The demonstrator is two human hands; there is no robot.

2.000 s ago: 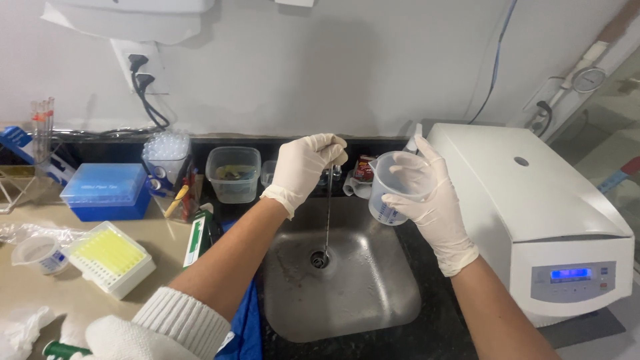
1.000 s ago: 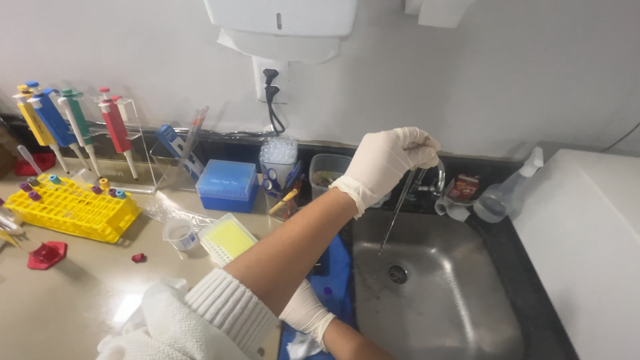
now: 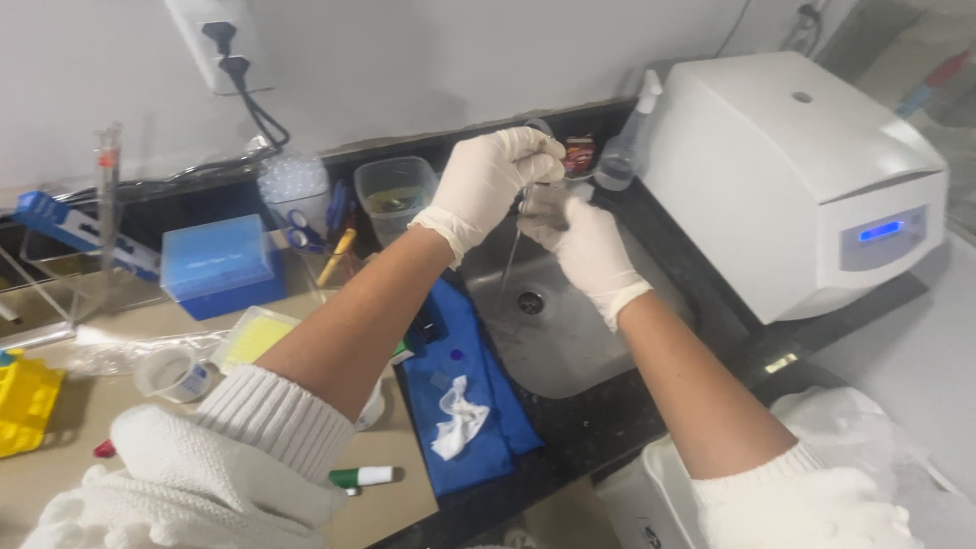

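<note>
My left hand, in a pale glove, is raised over the back of the steel sink, fingers bent together beside the mostly hidden faucet. Whether it grips anything cannot be told. Just below and to the right is my right hand, also gloved, its blurred fingertips close to the left fingers; what they touch is unclear. A thin stream, apparently water, slants down into the sink from near both hands, left of the drain. A clear wash bottle stands behind the sink.
A white benchtop device with a lit display stands right. Left are a blue tip box, a yellow-filled rack, a plastic cup and a green-and-white marker. A blue cloth with crumpled tissue lies beside the sink.
My right hand held a clear plastic beaker two seconds ago, was low by the blue cloth one second ago without the beaker visible, and is now up beside my left hand. The view has shifted.
</note>
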